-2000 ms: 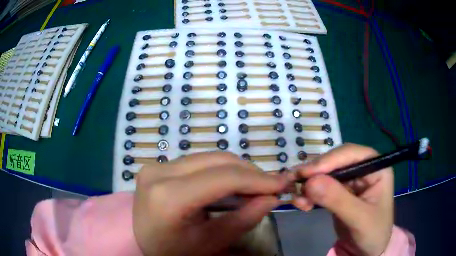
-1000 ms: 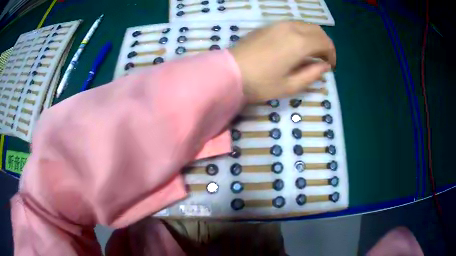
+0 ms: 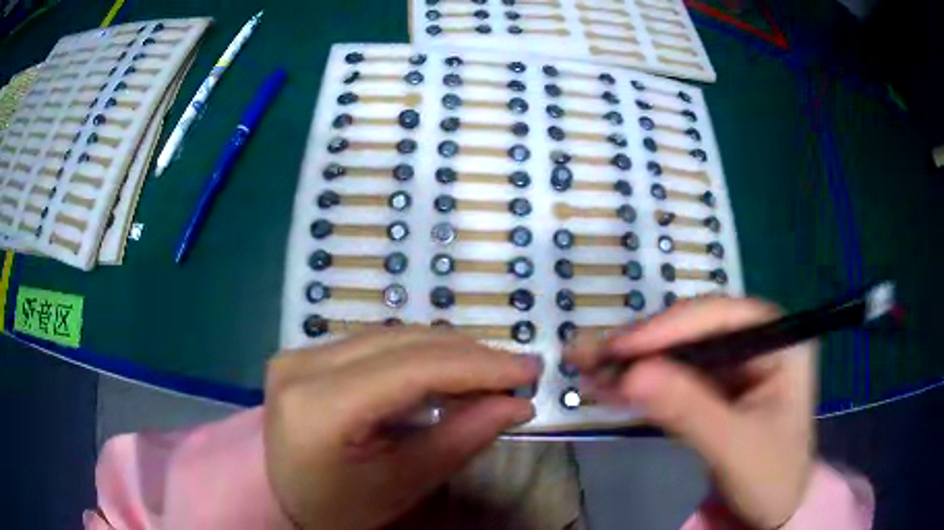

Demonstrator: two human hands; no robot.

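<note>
The white foam tray [image 3: 541, 223] lies in front of me with four columns of dark round discs joined by tan strips. My left hand [image 3: 393, 414] is over the tray's near left part, thumb and forefinger close together. A dark spot shows between these fingertips; I cannot tell whether it is a held unit or a disc in the tray. My right hand [image 3: 725, 404] holds a black probe pen [image 3: 776, 333] with a pale rear end pointing right. Its blurred fingertips are over the tray's near edge, close to the left fingertips, and hide the pen's tip.
A rear tray [image 3: 580, 31] is at the far edge, some strips without discs. Stacked trays [image 3: 78, 145] stand at left. A white patterned pen [image 3: 210, 91] and a blue pen [image 3: 230, 164] lie beside them. A green label [image 3: 49, 316] is at lower left.
One second ago my left arm reached across the tray to its far right side and my right hand was out of view. Now both hands are together at the near edge.
</note>
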